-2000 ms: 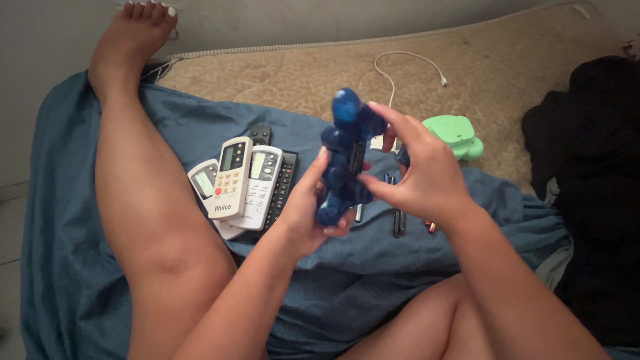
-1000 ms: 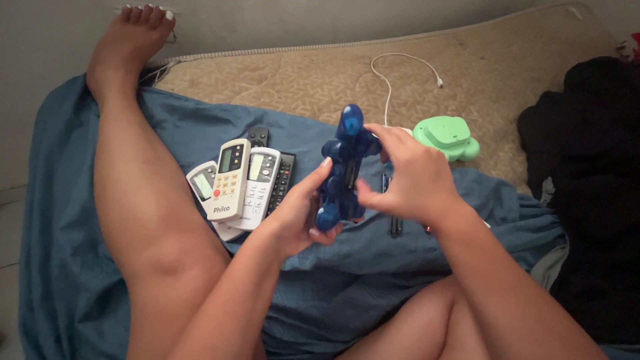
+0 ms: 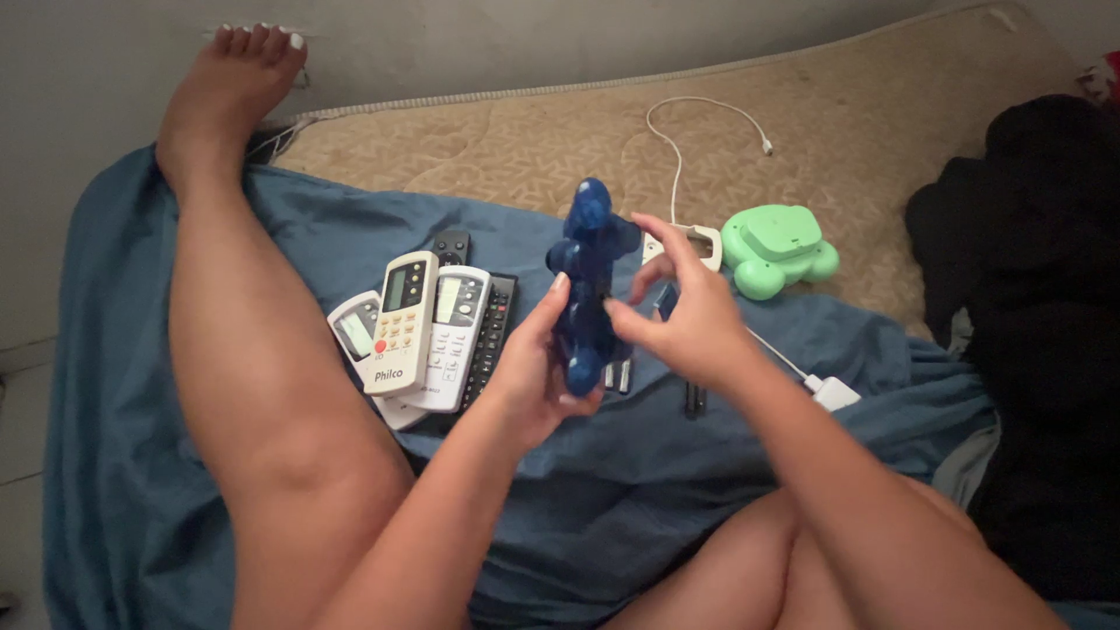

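Note:
My left hand [image 3: 538, 376] grips a blue translucent plastic device [image 3: 588, 289] with rounded knobs, held upright near the middle of the view. At its right side is my right hand [image 3: 687, 306], thumb and fingertips at the device's edge, with a small dark blue piece [image 3: 666, 300] by the fingers. Whether that piece is held cannot be told. Below the hands, batteries [image 3: 617, 376] lie on the blue sheet, partly hidden by the device. Slim dark items [image 3: 695, 400] rest farther right. Behind my right fingers sits a white charger-like case [image 3: 703, 247], partly covered.
Several remote controls [image 3: 404, 324] are piled on the blue sheet [image 3: 350, 206] at left. A green plastic device [image 3: 779, 249], a white cable [image 3: 678, 166] and a white power adapter [image 3: 836, 393] lie right. Black cloth [image 3: 1032, 306] covers the far right of the mattress [image 3: 840, 131].
My right hand's fingers have spread somewhat at the blue device's side. My left hand keeps its hold. The white adapter at right now shows.

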